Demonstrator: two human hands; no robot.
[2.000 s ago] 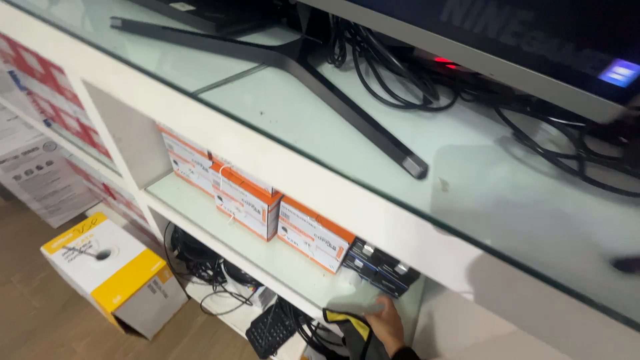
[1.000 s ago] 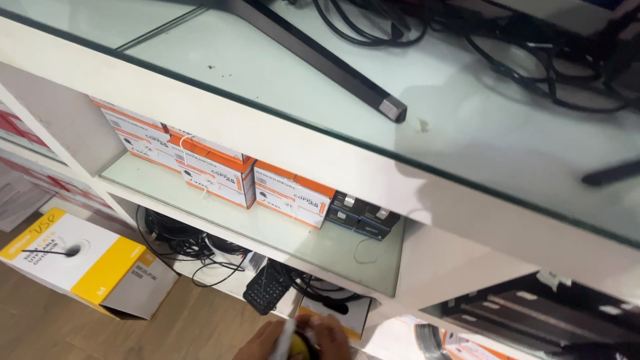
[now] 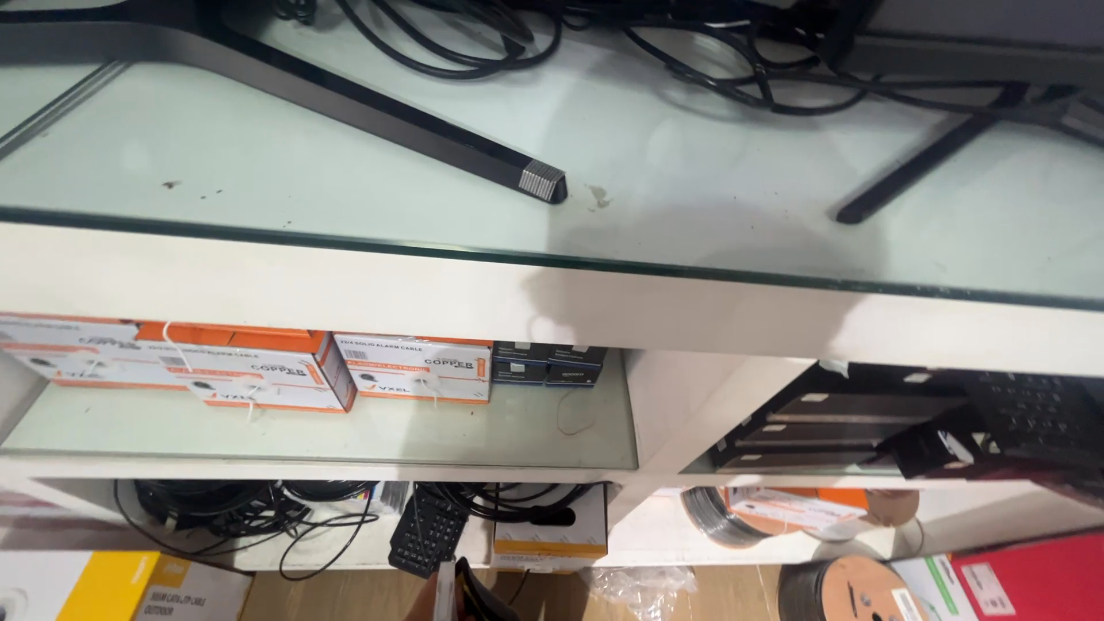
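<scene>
Only a sliver of my left hand [image 3: 420, 605] shows at the bottom edge, just left of a thin whitish flat item [image 3: 446, 592]. A dark item [image 3: 483, 597] with a curved rim is close on the other side of it. Most of the fingers are cut off by the frame, so the grip is hidden. My right hand is not visible. Just above the hand, a black keypad-like device [image 3: 427, 528] leans at the front of the low shelf. Beside it, black cables [image 3: 526, 502] lie on a white and yellow box [image 3: 552, 536].
White and orange alarm cable boxes [image 3: 414, 369] and small dark boxes [image 3: 545, 364] fill part of the middle shelf. Above runs a glass top [image 3: 379, 185] with a black monitor stand leg [image 3: 371, 112] and cables [image 3: 742, 78]. A cable spool [image 3: 854, 591] and crumpled clear plastic [image 3: 642, 591] are lower right.
Two seconds ago a hand held a black and yellow item by the middle shelf; one second ago two hands were together at the bottom. The view has shifted right.
</scene>
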